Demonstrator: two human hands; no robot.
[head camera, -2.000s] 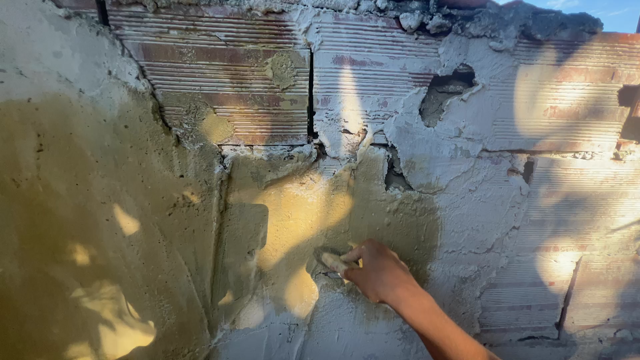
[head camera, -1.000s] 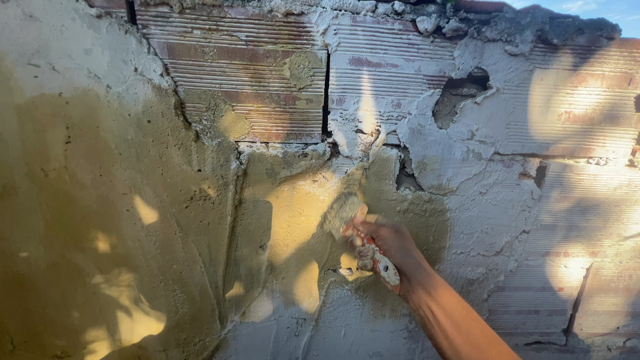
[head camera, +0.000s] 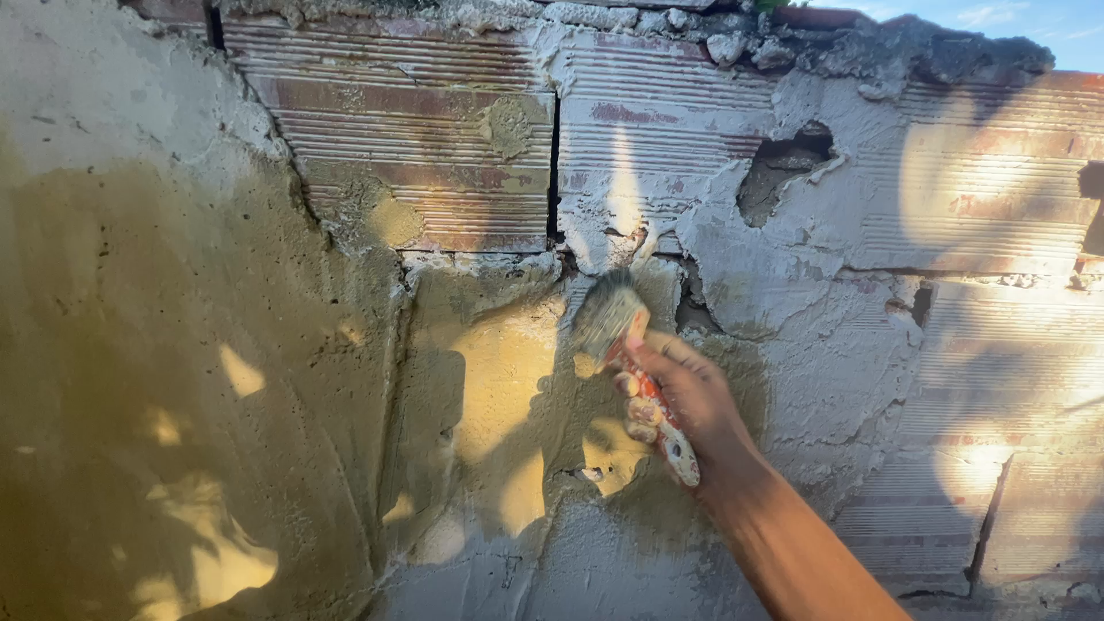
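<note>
My right hand (head camera: 681, 397) grips a paintbrush (head camera: 612, 319) by its red, paint-spattered handle. The bristles point up and to the left, against or very close to the wall, just below a joint between hollow clay bricks (head camera: 414, 138). Around the brush the rough plaster carries a wet-looking yellow-ochre coat (head camera: 509, 371). Whitish plaster (head camera: 819, 362) lies to the right of it. Dried paint or plaster marks the fingers. My left hand is not in view.
A broken hole (head camera: 780, 172) opens in the wall at upper right, and a smaller one (head camera: 694, 302) lies just right of the brush. Rough mortar (head camera: 931, 56) lines the wall's top edge. Yellow-ochre plaster (head camera: 172, 345) covers the left side. Patches of sunlight and shadow cross the wall.
The right hand has moved up the wall since two seconds ago, from the lower part of the ochre patch to near the brick joint. The brush has stayed in its grip.
</note>
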